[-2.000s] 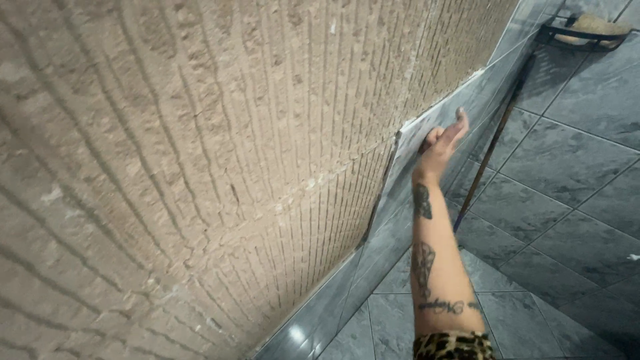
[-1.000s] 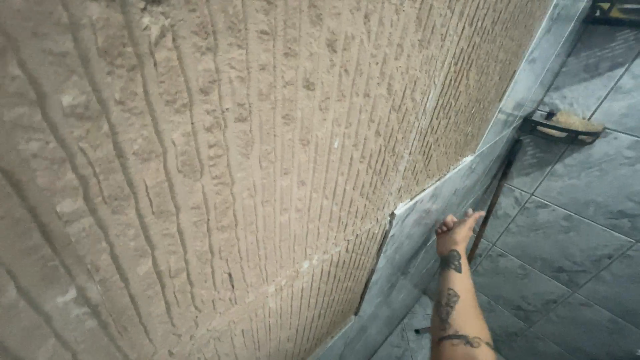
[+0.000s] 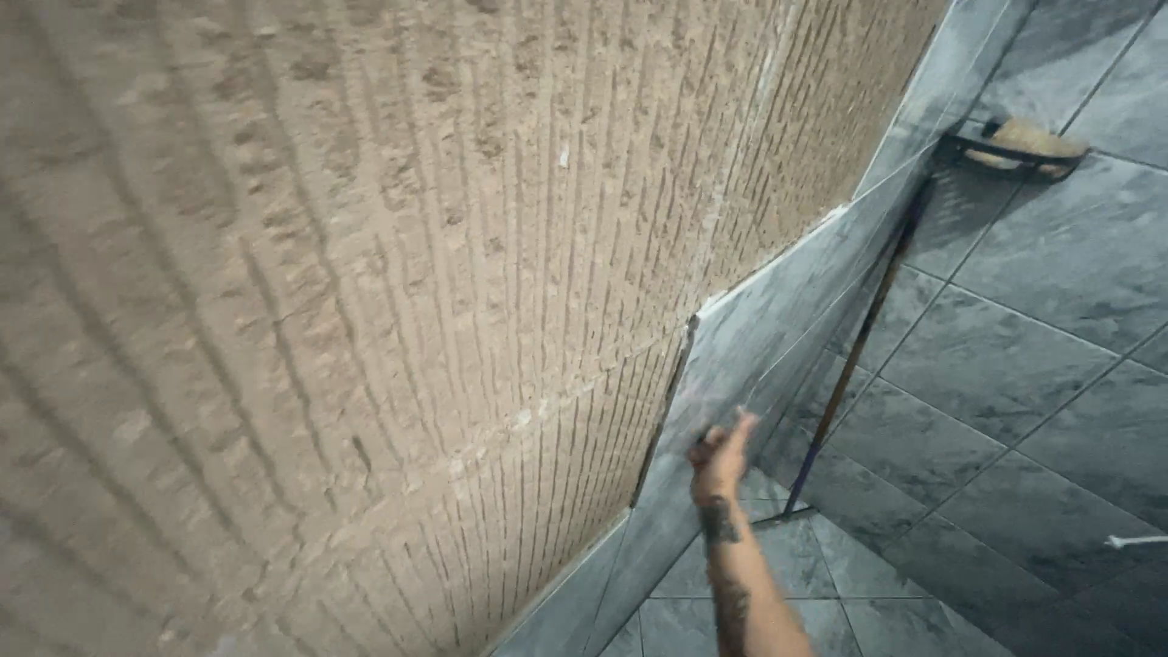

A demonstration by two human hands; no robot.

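My right hand (image 3: 721,452) is at the face of a grey marbled wall tile (image 3: 730,365), low on the wall. Its thumb stands apart from the partly curled fingers, and motion blur softens the fingertips. No held object can be made out, though a small dark spot shows by the fingers. Whether the palm touches the tile is unclear. Dark tattoos mark the forearm. Left of the tile spreads a beige wall coat (image 3: 438,274) with combed grooves, and a dark gap runs down the tile's left edge. My left hand is out of view.
A black corner shelf (image 3: 1013,155) holds a tan, sponge-like thing (image 3: 1031,139). Below it, a long thin strip (image 3: 858,351) runs down the tiled corner. Grey tiles cover the right wall (image 3: 1058,265) and the floor (image 3: 776,566). A small white piece (image 3: 1131,541) is at the right edge.
My right hand has moved down along the grey tile from its place two seconds ago, when it was near the tile's upper edge. The view has shifted somewhat.
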